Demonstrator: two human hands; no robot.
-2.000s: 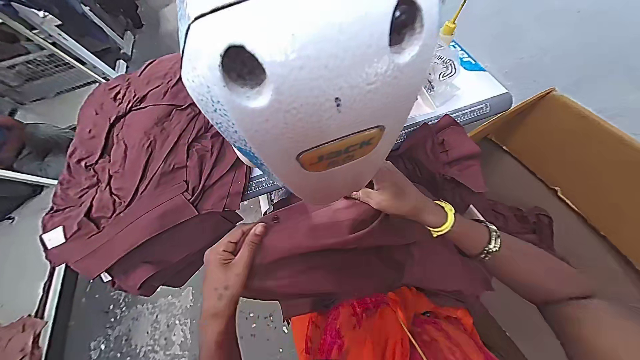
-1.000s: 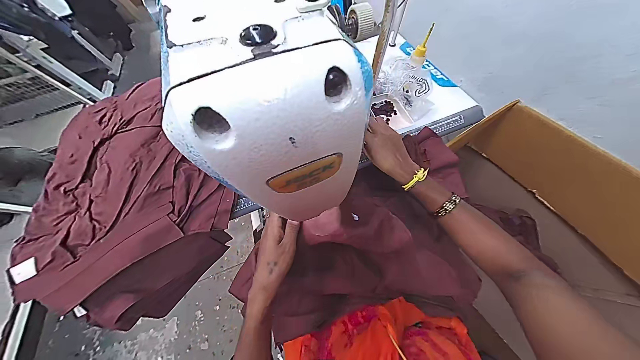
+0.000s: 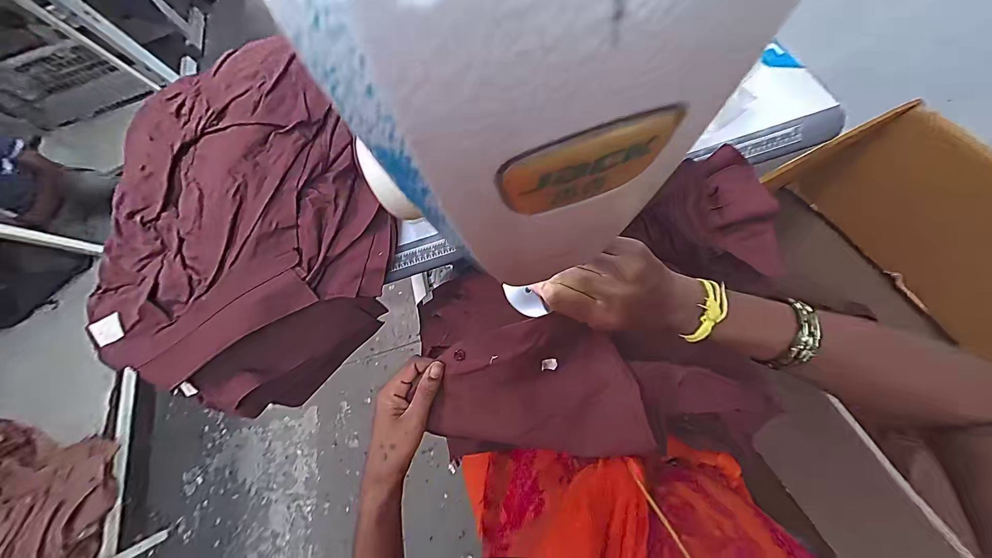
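Observation:
A white Jack sewing machine head (image 3: 542, 116) fills the upper middle and hides what lies beneath it. Below it a maroon garment (image 3: 542, 395) hangs over my lap, with a dark button (image 3: 459, 355) and a small white scrap (image 3: 549, 363) on it. My left hand (image 3: 411, 387) pinches the garment's edge close to that button, thumb on top. Just under the head's lower tip is my right hand (image 3: 612, 287), its fingers closed around a small shiny white piece (image 3: 527, 300) that I cannot identify. A yellow band and a bracelet circle my right wrist.
A heap of maroon garments (image 3: 232, 209) lies to the left of the machine. On the right stands an open cardboard box (image 3: 907, 209) beside the machine bed (image 3: 783, 124). Metal frame bars (image 3: 120, 457) run along the left, with brown cloth (image 3: 54, 496) at the lower left.
My right hand has come from the small tray on the machine bed to the garment beneath the head. My left hand has moved out from below the head to the garment's left edge.

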